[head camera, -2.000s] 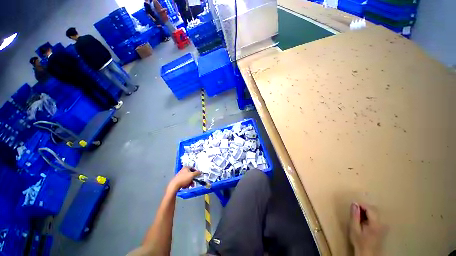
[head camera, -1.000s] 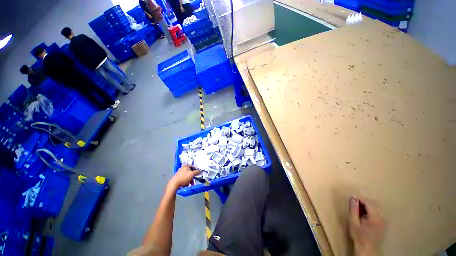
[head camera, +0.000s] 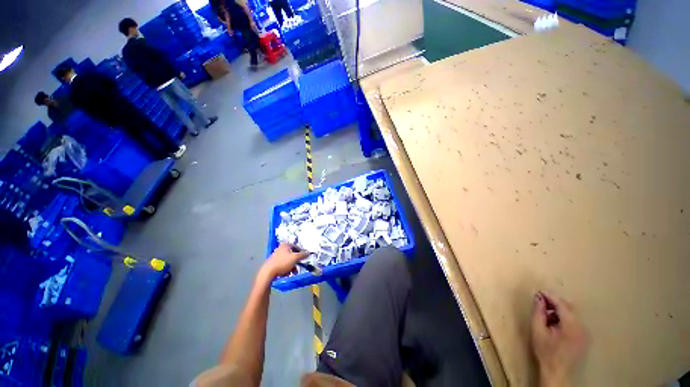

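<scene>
A blue tote (head camera: 349, 270) full of white boxy plastic parts (head camera: 340, 219) stands low beside my knee. My left hand (head camera: 284, 261) is at its near left edge, fingers closed on a dark slim item (head camera: 309, 267) with a pale end; what it is cannot be made out. My right hand (head camera: 557, 332) is low over the tan cardboard bench (head camera: 514, 189), cut off by the bottom edge, fingers curled. A small dark red spot shows between its fingers; whether it is an object or shadow is unclear.
Dark specks dot the cardboard. Small white pieces (head camera: 545, 22) stand at the bench's far end by a green belt (head camera: 463, 32). Blue crates (head camera: 329, 97) stand beyond the tote. Trolleys (head camera: 135, 310), stacked crates and several people (head camera: 151, 64) are at left.
The view has shifted slightly. Both hands stay nearly in place; my left hand is slightly higher at the tote edge. People in the background have changed posture.
</scene>
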